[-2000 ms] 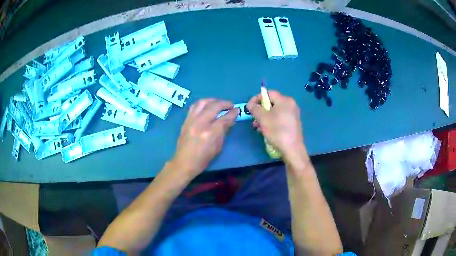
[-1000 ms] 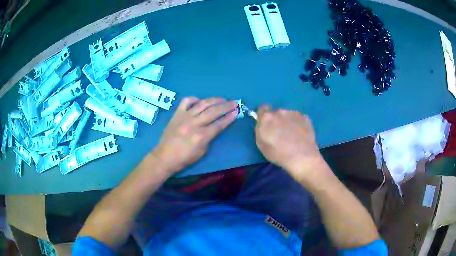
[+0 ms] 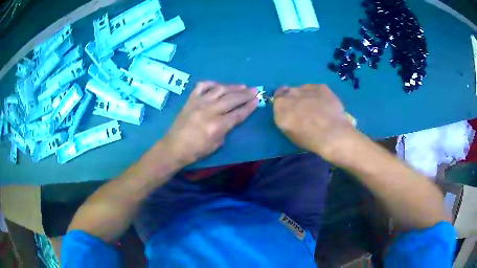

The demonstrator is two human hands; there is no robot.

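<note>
My left hand (image 3: 217, 112) presses a light-blue housing (image 3: 261, 96) on the bench, and only the housing's end shows past the fingertips. My right hand (image 3: 308, 112) is closed around a pointed hand tool (image 3: 351, 120). Its thin tip points left and meets the housing's end, and its pale yellow handle end shows beyond the hand. Whether a black insert sits in the housing's end cannot be told. Two housings (image 3: 296, 15) lie side by side at the top, cut off by the frame edge.
A loose heap of light-blue housings (image 3: 52, 94) lies at left. A pile of small black inserts (image 3: 395, 39) lies at upper right. A white strip (image 3: 474, 60) is at the far right edge. Below the bench are a white bag (image 3: 436, 146) and cartons (image 3: 20, 207).
The tool has swung from upright to pointing left, its tip now at the housing's end. My right hand has turned over and its forearm angles out to the right. The view has shifted.
</note>
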